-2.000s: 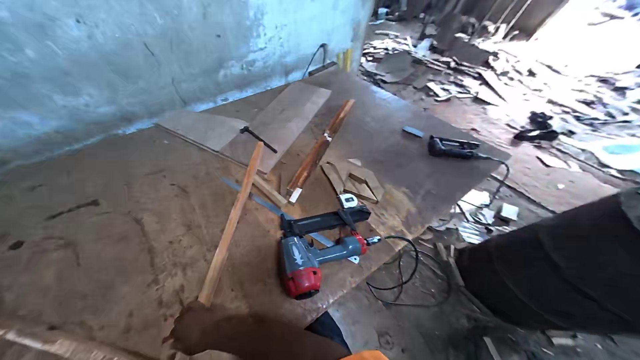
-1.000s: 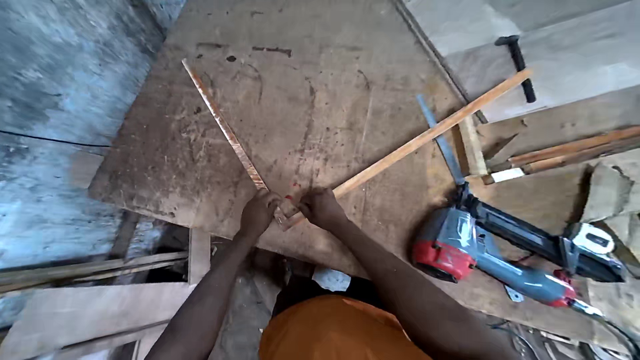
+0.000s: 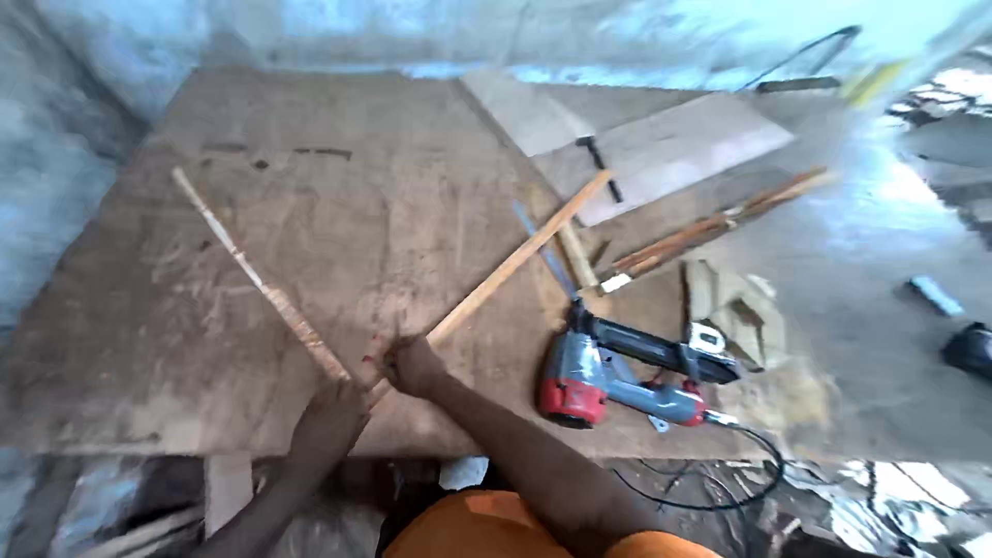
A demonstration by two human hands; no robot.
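Observation:
Two thin wooden strips meet in a V near the front edge of a wooden worktable. My left hand [image 3: 332, 415] grips the lower end of the left strip [image 3: 260, 279], whose face is rough and pale in places. The smoother right strip [image 3: 519, 260] has its lower part in my right hand [image 3: 415, 366], close beside the left one. Fingers hide much of the corner where the strips come together. Right of my hands lies a grey and red pneumatic nailer [image 3: 577, 380] with a black magazine, its hose fitting toward the right.
A hammer [image 3: 601, 169] lies on pale sheet panels [image 3: 682, 147] at the back. Rough wood strips [image 3: 713, 232], a tape measure [image 3: 707, 339] and cut wood pieces [image 3: 736, 310] are near the nailer. A black hose [image 3: 721, 508] hangs past the front edge of the worktable [image 3: 116, 418].
Two seconds ago one hand showed at the smoother strip's lower end; now both hands hold the strips at the corner. The view has swung widely between frames.

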